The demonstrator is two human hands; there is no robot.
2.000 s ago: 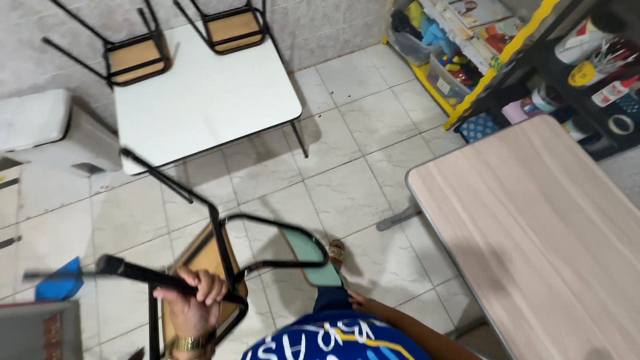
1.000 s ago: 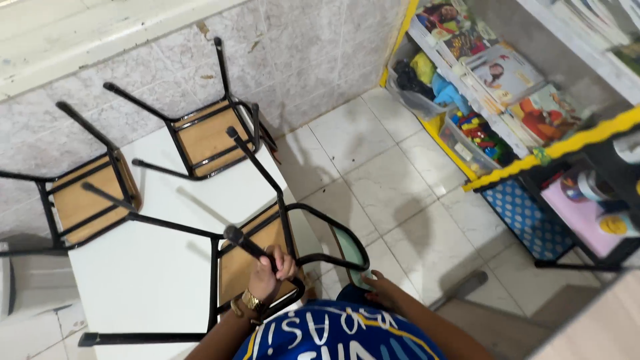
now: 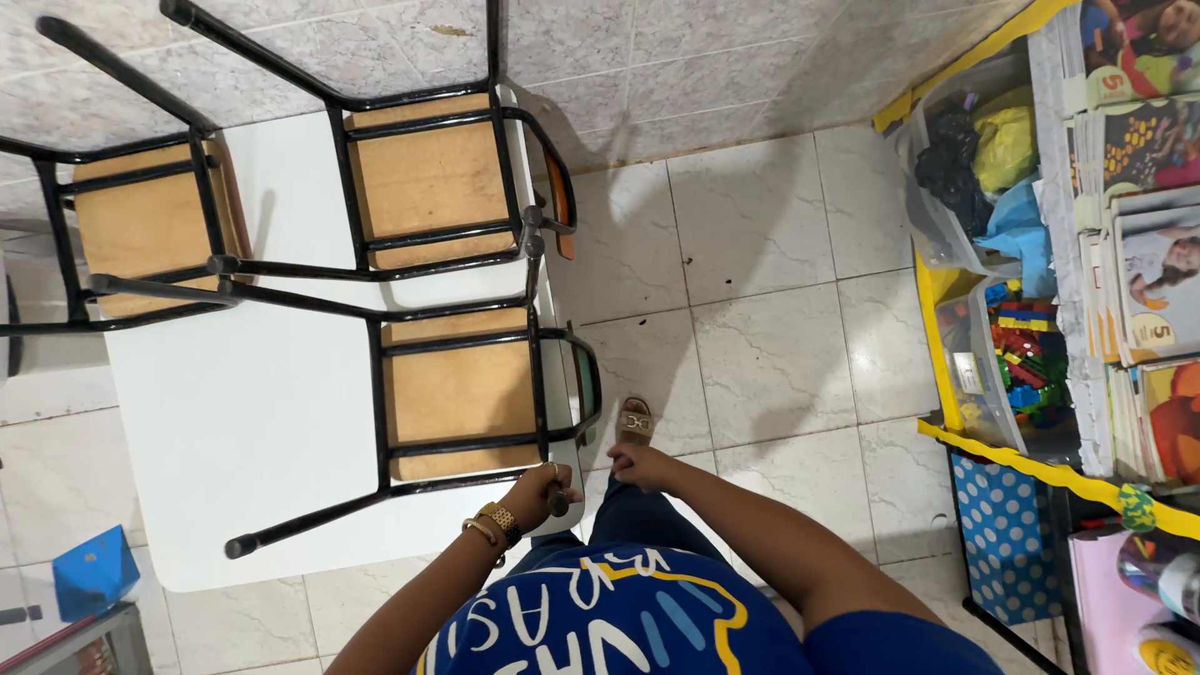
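Observation:
An upturned chair with a wooden seat and black metal frame (image 3: 459, 389) rests on the white table (image 3: 244, 431), its curved backrest over the table's right edge. My left hand (image 3: 544, 492) is closed round one of its metal legs near the table's front right corner. Just right of the backrest, my right hand (image 3: 637, 466) hangs off the chair, fingers partly curled, holding nothing that shows. Two more upturned chairs, one at the back (image 3: 427, 183) and one at the left (image 3: 150, 225), sit on the same table.
Against the tiled wall (image 3: 694, 56) the table's far side stands. At the right, a yellow-edged shelf holds magazines (image 3: 1158, 272), a bin of plastic bags (image 3: 975, 169) and a bin of toy bricks (image 3: 1022, 356). A blue dotted box (image 3: 1003, 534) is below. Tiled floor (image 3: 769, 356) lies between.
The chair in my left hand has gone from above the floor beside the table onto the tabletop. My right hand, by its backrest a second ago, is now apart from it. The view has shifted.

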